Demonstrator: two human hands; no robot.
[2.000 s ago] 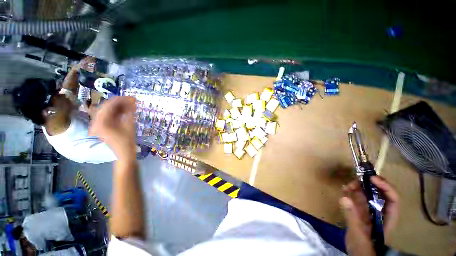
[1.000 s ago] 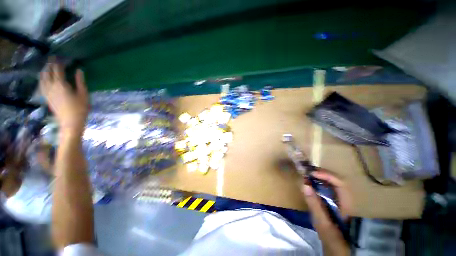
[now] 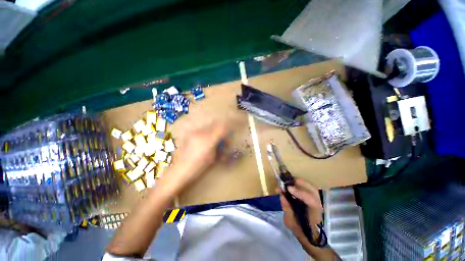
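My right hand (image 3: 302, 206) is closed around the black handle of a soldering iron (image 3: 285, 178), its metal shaft pointing up over the brown board (image 3: 219, 186). My left hand (image 3: 201, 145) is blurred above the middle of the board; whether it holds anything cannot be told. Small dark bits lie or blur beside its fingertips. A loose pile of white battery cells with yellow edges (image 3: 145, 148) lies left of my left hand. A pile of blue circuit boards (image 3: 171, 104) lies above the cells, with one small group (image 3: 197, 92) apart to its right.
Stacked clear blister trays (image 3: 56, 168) stand at the left. A black fan (image 3: 270, 107) and an open grey box of silvery scraps (image 3: 329, 114) are right of centre. A solder reel (image 3: 420, 65), black soldering station (image 3: 380, 122) and ribbed tray stack (image 3: 425, 224) are at the far right.
The view has swung right, showing the scrap box, reel and station. My left hand has come from the far left, beyond the blister trays, to the middle. My right hand still holds the iron.
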